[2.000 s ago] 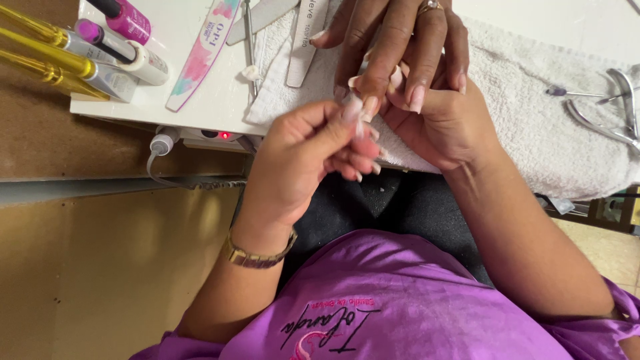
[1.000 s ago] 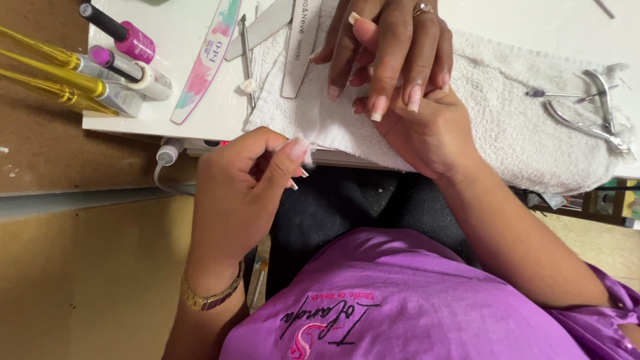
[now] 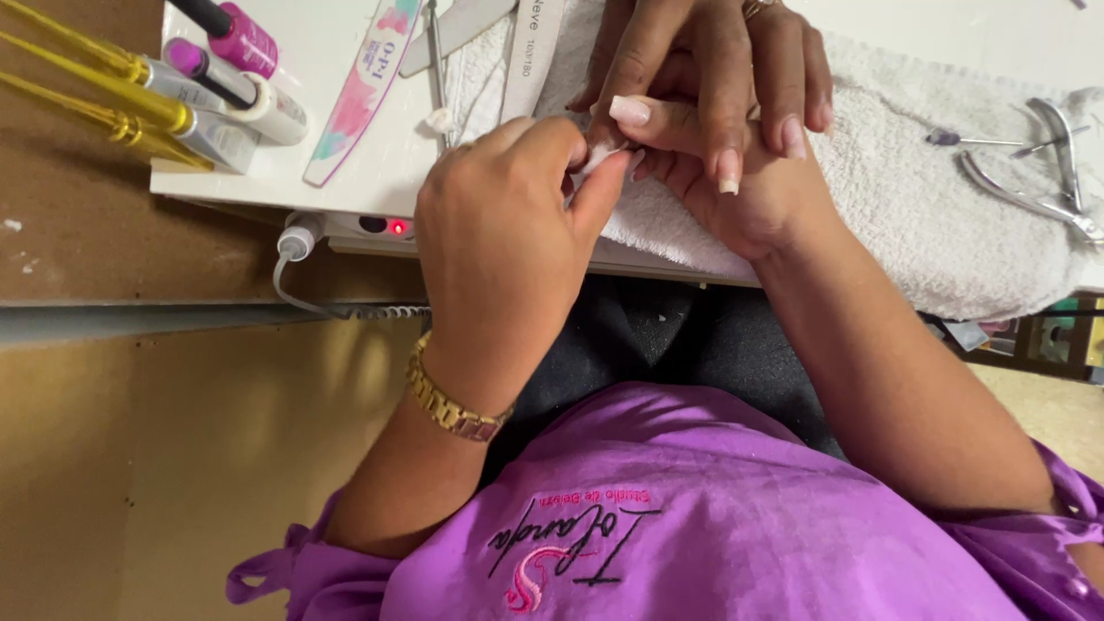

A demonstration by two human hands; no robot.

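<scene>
My left hand (image 3: 509, 207), wearing a gold watch, pinches a small white wad, apparently cotton, between thumb and fingers. The wad (image 3: 597, 157) is at the tip of one finger of another person's hand (image 3: 724, 78), which reaches in from the top edge, palm down, with a ring on one finger. My right hand (image 3: 733, 181) lies beneath that hand and holds it, its thumb crossing between the fingers. Part of my right hand is hidden under the other person's fingers. A white towel (image 3: 906, 190) lies below both.
Nail files (image 3: 366, 90) and a thin metal tool (image 3: 437, 69) with a white tuft lie left of the towel. Polish bottles (image 3: 250, 99) stand at the table's left corner. Metal nippers (image 3: 1069, 164) and a slim tool (image 3: 975, 140) rest on the towel at right. A cable plug (image 3: 299, 237) is below the edge.
My left hand has moved right and up from near the table edge, bringing the wad to the other person's fingertip. My right hand still holds that person's hand.
</scene>
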